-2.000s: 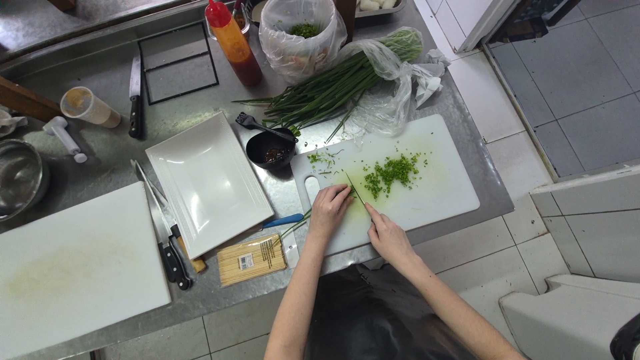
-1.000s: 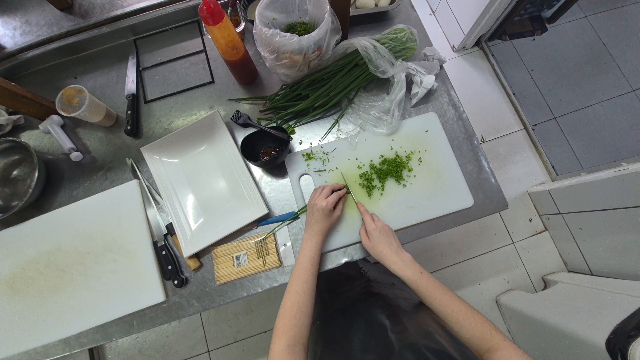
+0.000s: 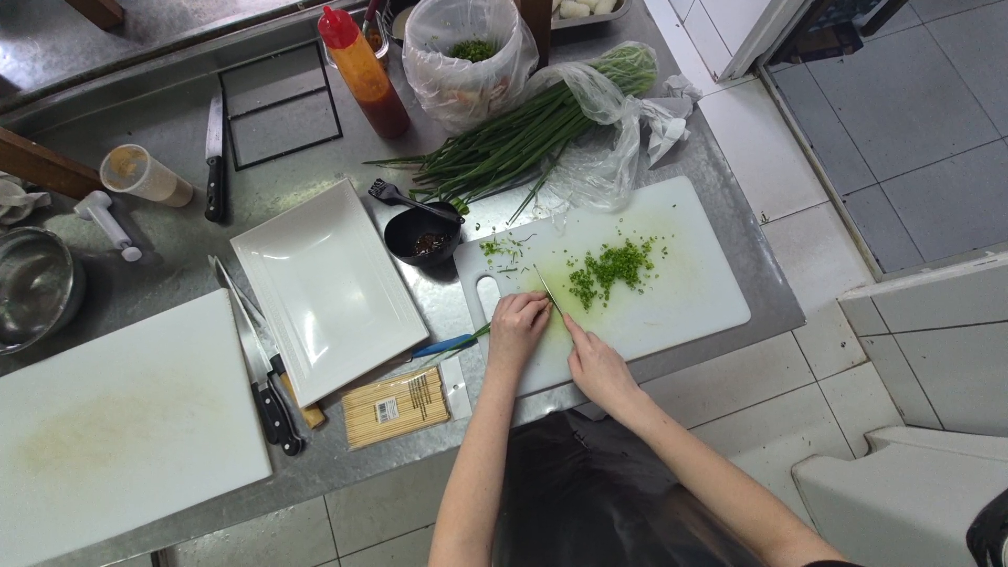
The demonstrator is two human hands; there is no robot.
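On the white plastic cutting board (image 3: 669, 291), my left hand (image 3: 517, 327) holds down a small bunch of green onion stalks (image 3: 479, 332), whose ends stick out to its left. My right hand (image 3: 594, 362) grips a knife (image 3: 547, 285), its blade upright against the stalks beside my left fingertips. The knife's handle is hidden in my fingers. A pile of finely chopped green onion (image 3: 614, 269) lies right of the blade, with a few scraps near the board's handle slot. Behind the board, a large bunch of whole green onions (image 3: 512, 146) rests partly in a clear plastic bag (image 3: 610, 157).
Left of the board are a black bowl (image 3: 402, 236) with a brush, a white rectangular plate (image 3: 331, 291), packed wooden skewers (image 3: 394, 405), knives (image 3: 276, 413) and another cutting board (image 3: 134, 417). A sauce bottle (image 3: 366, 79) and a bag-lined container (image 3: 465, 94) stand behind.
Both hands remain at the left part of the board, with the knife against the stalks. No other plain change shows.
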